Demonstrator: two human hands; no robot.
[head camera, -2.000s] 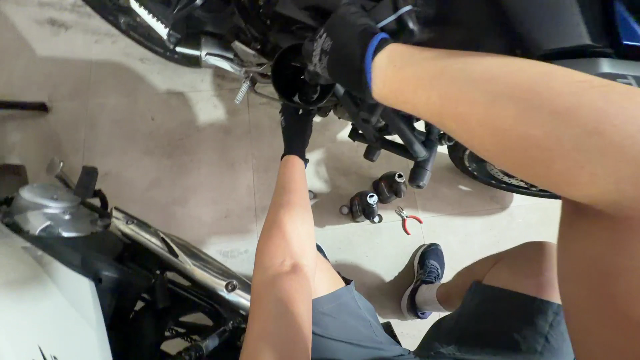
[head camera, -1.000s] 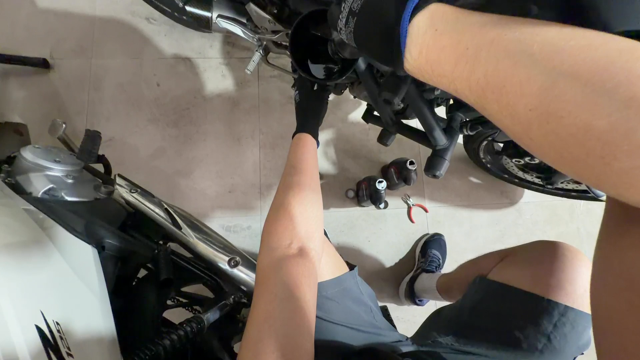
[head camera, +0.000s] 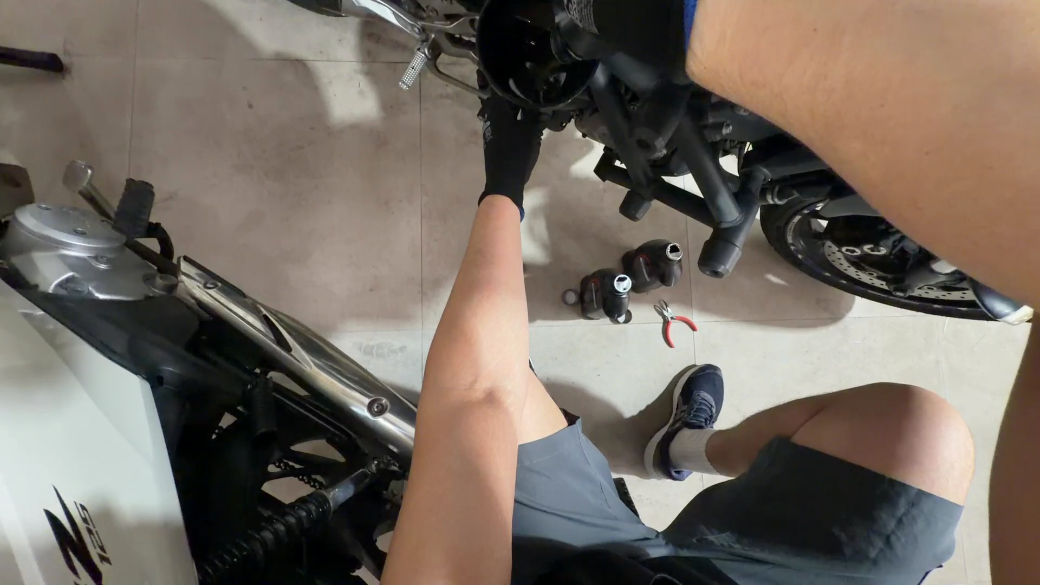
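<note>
A round black funnel (head camera: 528, 69) with a shiny inside sits against the side of a black motorcycle (head camera: 642, 130) at the top. My left hand (head camera: 510, 150), in a black glove, reaches up to the funnel's underside; its fingers are hidden. Over the funnel's right rim is my right hand (head camera: 630, 32), also in a black glove. A dark shape extends from it into the funnel's mouth, and whether this is fingers or a held object cannot be told. Two dark bottles (head camera: 605, 295) (head camera: 652, 266) with open mouths and red-handled pliers (head camera: 676, 322) lie below on the floor.
A second motorcycle with a white panel (head camera: 73, 439) fills the lower left, its silver pipe (head camera: 301, 353) slanting toward my left arm. Black crash bars (head camera: 715, 203) and a wheel (head camera: 869, 252) jut out at the right. My shoe (head camera: 691, 418) is on the tiled floor.
The view has shifted, so the black motorcycle and funnel sit farther right and higher. Both hands stay at the funnel.
</note>
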